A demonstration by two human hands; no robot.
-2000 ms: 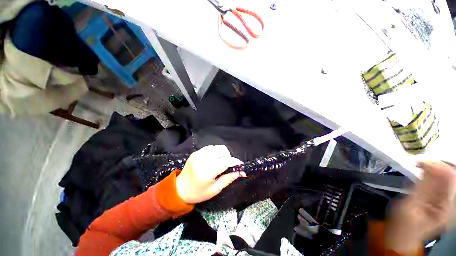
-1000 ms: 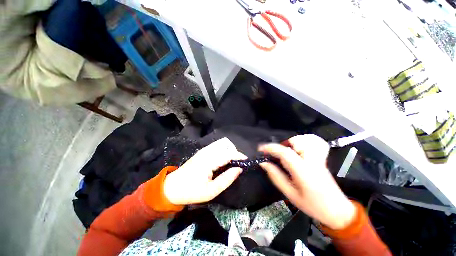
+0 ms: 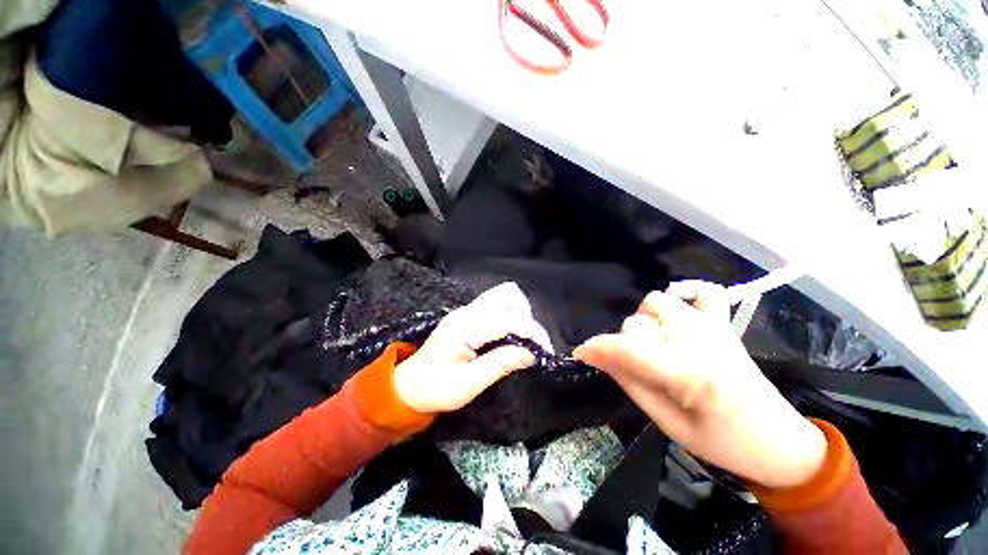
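Note:
A dark garment (image 3: pixel 271 336) lies over my lap. A glittering black and silver beaded trim (image 3: pixel 412 321) runs along its edge. My left hand (image 3: pixel 472 349) pinches the trimmed edge between thumb and fingers. My right hand (image 3: pixel 693 374) is just to its right, thumb and forefinger closed together at the trim; no needle or thread can be made out, so what it pinches is unclear. A white strip (image 3: pixel 764 284) runs from behind my right hand to the table edge.
The white table (image 3: pixel 650 119) holds red-handled scissors (image 3: pixel 538 43), cut off at the top, and yellow-green striped bundles (image 3: pixel 897 146). A blue stool (image 3: pixel 284 87) and a person's beige clothing (image 3: pixel 98 163) are at upper left. Dark cloth and clear plastic lie under the table.
My right hand came in from the far right to the trim beside my left hand. Since the last earlier frame, its fingers have closed together. The camera view has shifted slightly.

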